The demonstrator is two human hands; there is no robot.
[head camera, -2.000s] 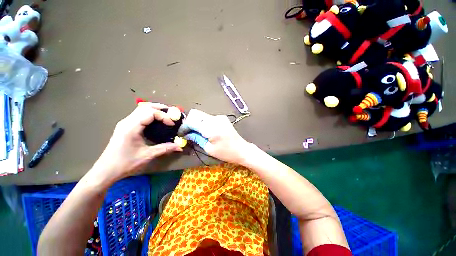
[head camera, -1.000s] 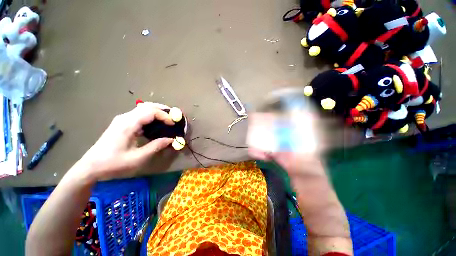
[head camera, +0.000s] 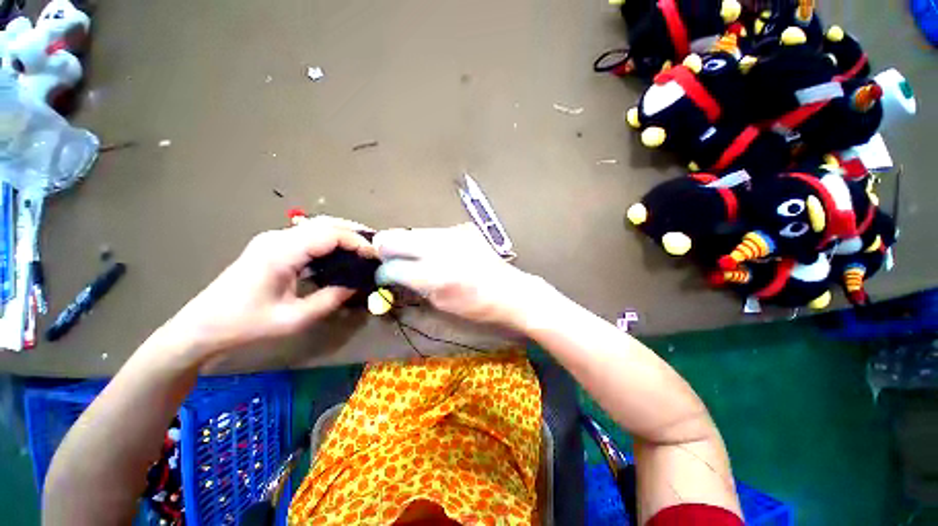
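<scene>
A small plush penguin (head camera: 345, 269), black with yellow feet, lies in my left hand (head camera: 269, 283), which is shut around its left side. My right hand (head camera: 442, 269) is at the toy's right side, with its fingertips together against it. A needle cannot be made out at the fingertips. Dark thread (head camera: 437, 337) runs in loose loops below my right hand, above the apron. Thread snips (head camera: 483, 214) with a pale handle lie on the table just beyond my right hand.
A pile of finished penguins (head camera: 792, 134) is at the right, with a white spool (head camera: 893, 95) behind. A black marker (head camera: 86, 301), papers (head camera: 14, 277), a clear plastic container (head camera: 46, 144) and a white plush toy (head camera: 46, 51) are left. A blue crate (head camera: 239, 442) stands beside my lap.
My right hand was out to the right, blurred, with thread stretched from the toy. It has come back to the toy, and the thread hangs slack. My left hand still holds the toy.
</scene>
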